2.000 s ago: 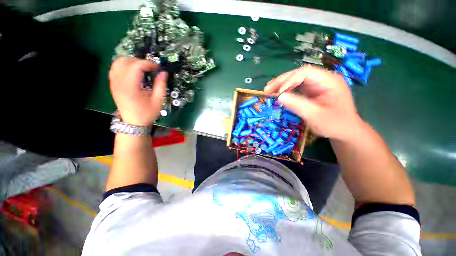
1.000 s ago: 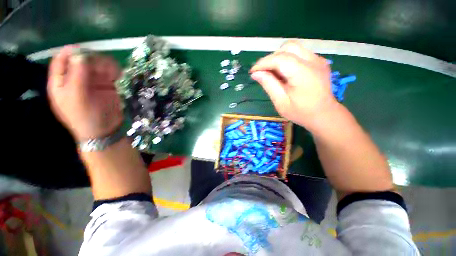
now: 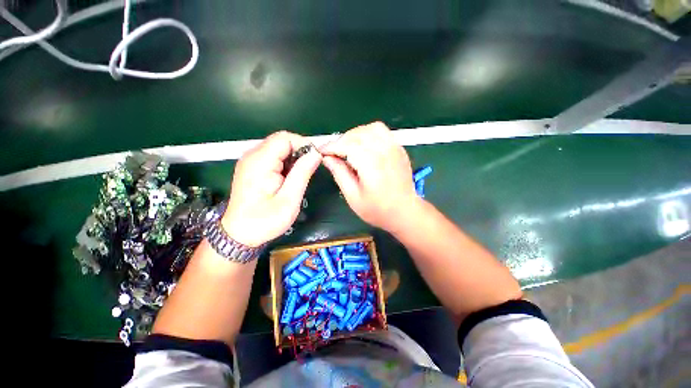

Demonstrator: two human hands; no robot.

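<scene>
My left hand [image 3: 271, 186] and my right hand [image 3: 371, 174] meet over the bench, fingertips almost touching. My left fingers pinch a small dark piece, seemingly wires or a connector [image 3: 301, 153]. My right thumb and finger pinch a thin lead at the same spot; its details are too small to tell. The open tan box [image 3: 276, 292] below my hands holds many blue batteries [image 3: 331, 261] with red and dark leads at its near edge. The heap of circuit boards [image 3: 144, 208] lies left, partly behind my left forearm.
White round pieces [image 3: 125, 298] lie at the heap's near edge. A few blue batteries [image 3: 421, 179] show right of my right hand, the rest hidden. A white strip [image 3: 462, 133] crosses the green bench. A white cable [image 3: 155, 74] loops at upper left; a metal upright [image 3: 621, 95] stands upper right.
My left hand has come from the board heap to the middle, and my right hand has moved left to meet it. The view has shifted, showing more of the far bench.
</scene>
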